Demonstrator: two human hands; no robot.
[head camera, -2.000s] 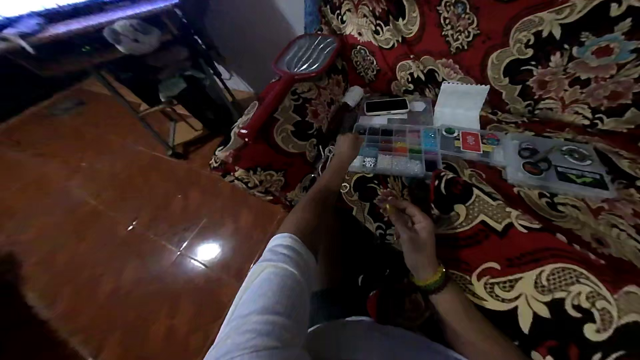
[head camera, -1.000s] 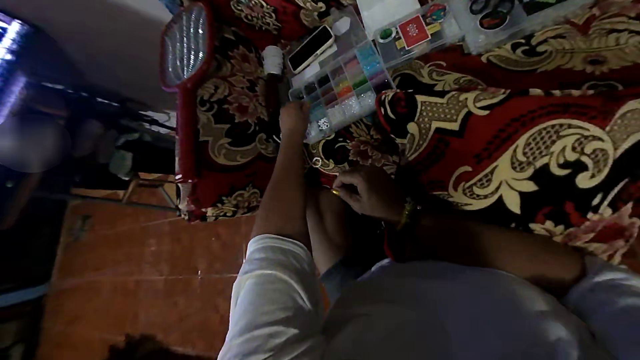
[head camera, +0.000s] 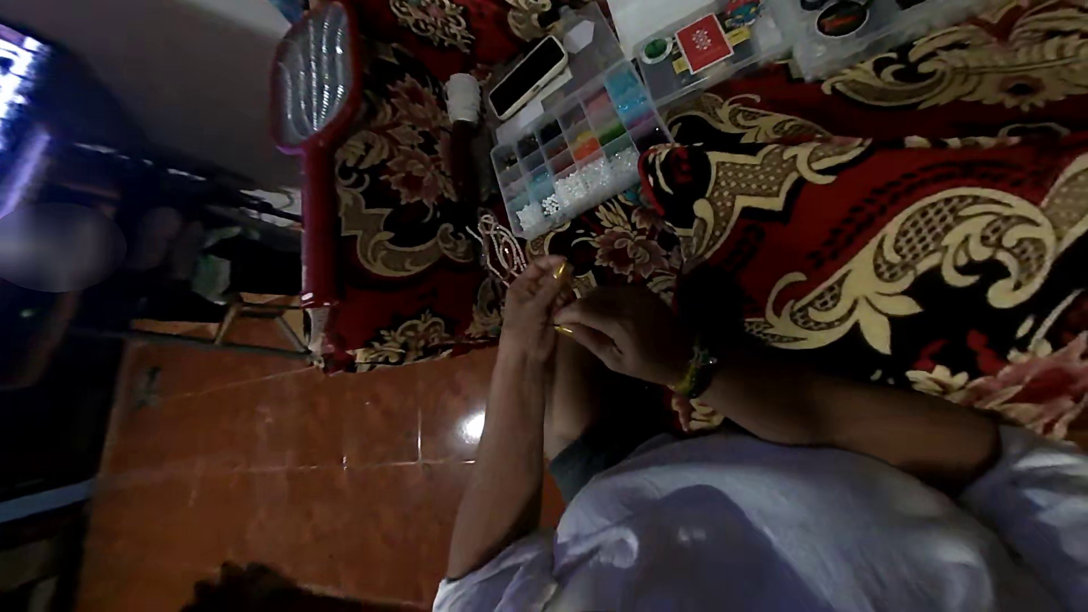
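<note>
Near the sofa's front edge, my left hand (head camera: 534, 302) is raised with its fingertips pinched at a small shiny yellow piece (head camera: 559, 270). My right hand (head camera: 625, 331), wearing a beaded bracelet (head camera: 697, 372), is bent in from the right, close against the left one. A second yellow glint (head camera: 563, 330) shows at its fingertips; whether both belong to one piece cannot be told. Just above the hands lies a looped strand of pale beads (head camera: 503, 248). Beyond it sits a clear compartment box (head camera: 571, 204) of beads in several colours, white ones in the nearest row.
Behind the box lie a phone (head camera: 529, 78) and a white thread spool (head camera: 463, 98). A red racket-shaped swatter (head camera: 319, 212) stands to the left. Further clear cases (head camera: 680, 89) are at the top right. The patterned red sofa cover (head camera: 850, 195) lies in folds; tiled floor (head camera: 340, 442) is below.
My left hand has come back from the bead box toward my body and now meets my right hand. The view has turned and tilted down strongly.
</note>
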